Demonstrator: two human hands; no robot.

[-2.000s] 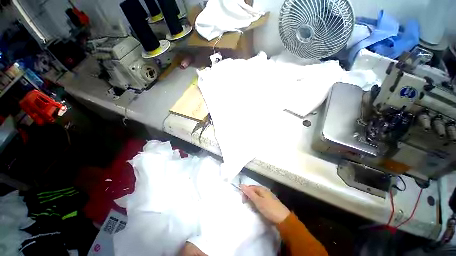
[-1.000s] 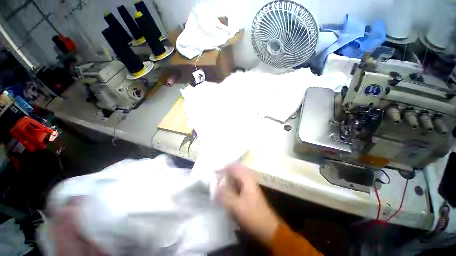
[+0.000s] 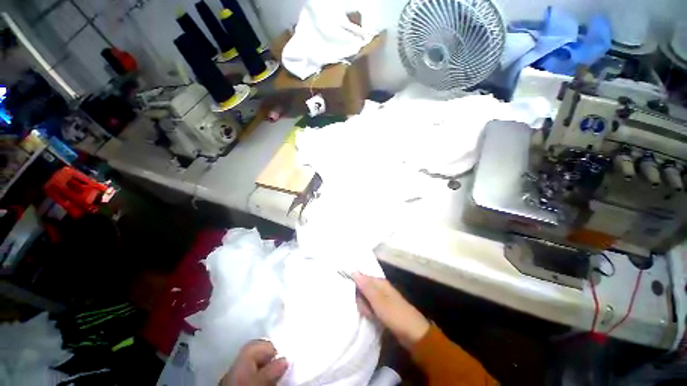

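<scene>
White garment pieces [image 3: 324,301] lie over my lap and run up onto the table's front edge, joining a bright white heap [image 3: 392,143] on the table. My right hand [image 3: 386,307], in an orange sleeve, holds the lap cloth near the table edge; a small thin dark thing shows at its fingertips, too small to name. My left hand [image 3: 258,365] is at the bottom of the picture and grips the cloth's left edge between thumb and fingers. The overexposed cloth hides its own folds.
An overlock machine [image 3: 595,166] stands on the right of the table [image 3: 459,260], with red threads below. Behind are a desk fan [image 3: 450,47], a cardboard box [image 3: 354,84] and black thread cones [image 3: 202,69]. Scissors [image 3: 303,197] lie by a wooden board [image 3: 285,162]. Red cloth [image 3: 181,301] lies lower left.
The blurred cloth lifted at the left a second ago is now down on the lap. My left hand has moved right, and my right hand slightly right and down. The camera view has shifted.
</scene>
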